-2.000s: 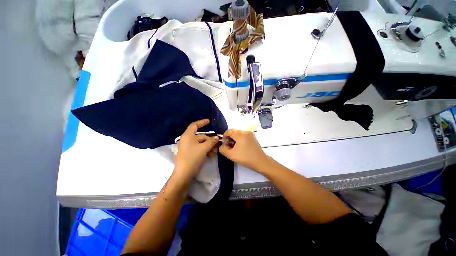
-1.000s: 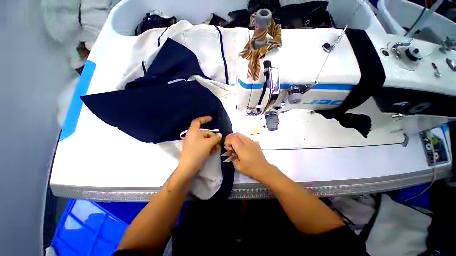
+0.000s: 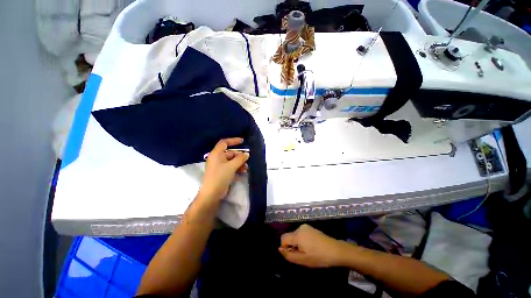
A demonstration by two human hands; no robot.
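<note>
The navy panel lies on the machine table left of the needle, with a navy band running down over the table's front edge. The off-white garment body lies under and behind it. My left hand pinches the fabric edge with a narrow white tape at its fingertips. My right hand is in front of the table edge, over my dark clothing, with fingers curled. Whether it holds the snips cannot be seen.
The white machine head stands right of the garment, with a black cloth strip over its arm. A rear trough holds dark scraps. A blue crate is below left. Pale garments lie below right.
My right hand has moved from beside the left fingertips down and toward me, off the table. A silver tool tip seen at it earlier no longer shows. My left hand still pinches the edge.
</note>
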